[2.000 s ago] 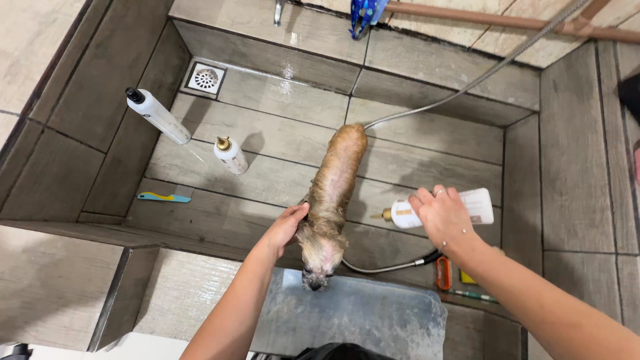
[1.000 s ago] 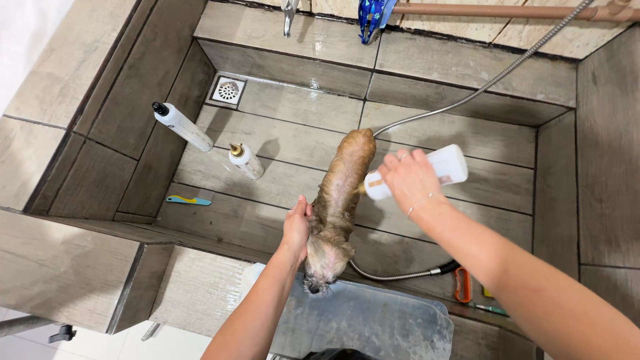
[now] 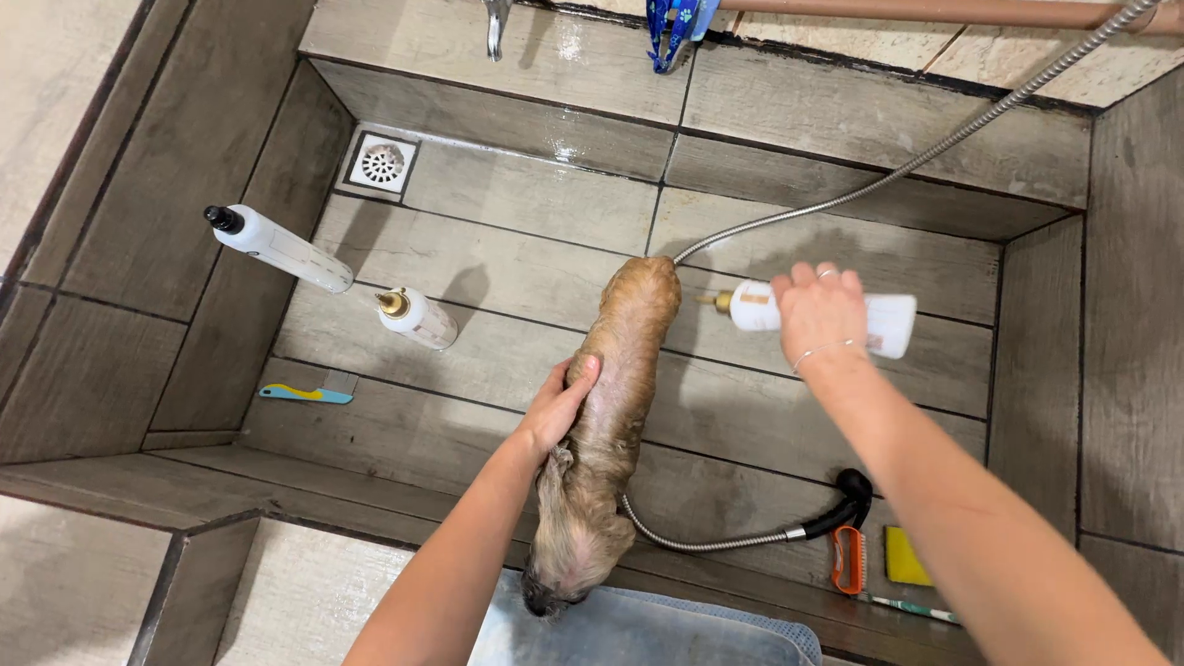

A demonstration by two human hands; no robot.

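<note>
A small wet dog (image 3: 624,388) with tan fur stands in a tiled wash basin, its head over the near edge. Against the dog's left-hand flank rests my left hand (image 3: 560,402), thumb on its back, holding no tool. My right hand (image 3: 823,314) grips a white squeeze bottle (image 3: 890,324) with a gold nozzle; the bottle lies sideways in the air, its nozzle pointing at the dog's rump without touching it. A second white bottle with a gold nozzle (image 3: 421,321) and a taller white bottle with a black cap (image 3: 287,250) stand at the left.
A metal shower hose (image 3: 786,217) passes behind the dog to a black handle (image 3: 842,509). Nearby lie an orange brush (image 3: 848,560), a yellow sponge (image 3: 906,557) and a toothbrush (image 3: 911,609). At left are a blue-yellow comb (image 3: 307,394) and a floor drain (image 3: 382,162). A translucent mat (image 3: 638,629) covers the near ledge.
My right hand has moved the bottle from close beside the dog's back toward its rump, leaving a gap. My left hand has shifted from near the dog's neck to its mid-body.
</note>
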